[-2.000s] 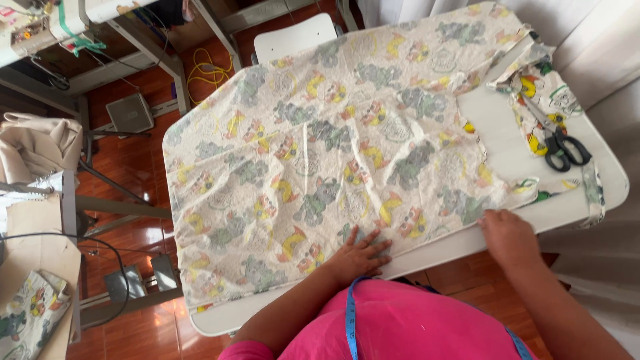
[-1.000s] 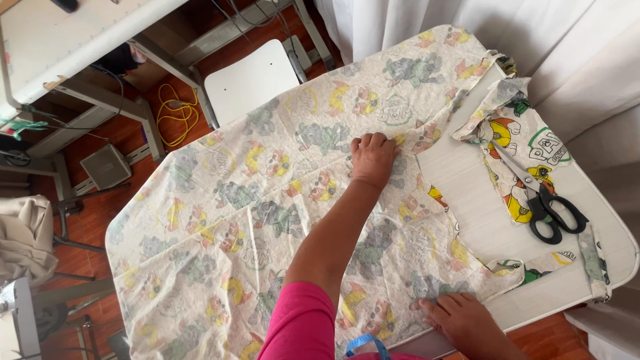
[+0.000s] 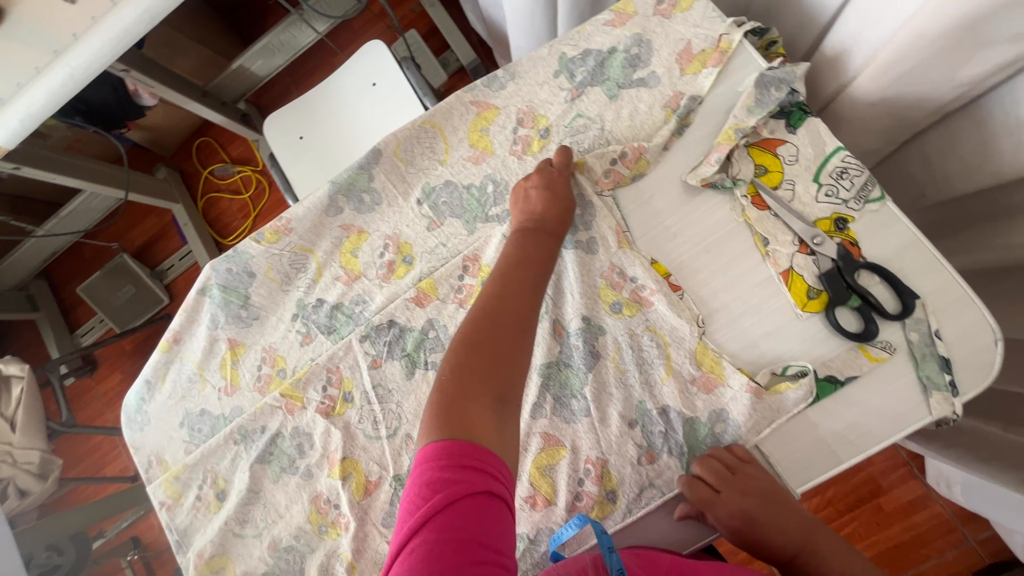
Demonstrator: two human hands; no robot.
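Cartoon-printed fabric (image 3: 472, 320), its faded side up, covers most of a white table (image 3: 680, 232). My left hand (image 3: 546, 192) reaches across and rests on the fabric near its cut inner edge, fingers bunched; whether it pinches cloth is unclear. At the near table edge, my right hand (image 3: 724, 488) has its curled fingers on the fabric's border, and its grip is partly hidden. Black-handled scissors (image 3: 832, 256) lie on a brighter printed scrap (image 3: 800, 192) at the right. A narrow fabric strip (image 3: 932, 360) hangs by the table's right corner.
A white chair (image 3: 344, 116) stands against the far side of the table. Yellow cable (image 3: 232, 188) lies coiled on the floor beside another table's metal legs. Pale curtains (image 3: 920, 96) border the right side. A blue tape measure (image 3: 588, 540) hangs at my front.
My left hand has moved from the near edge of the table to the middle of the fabric. The right hand remains by the near edge. The view has shifted closer.
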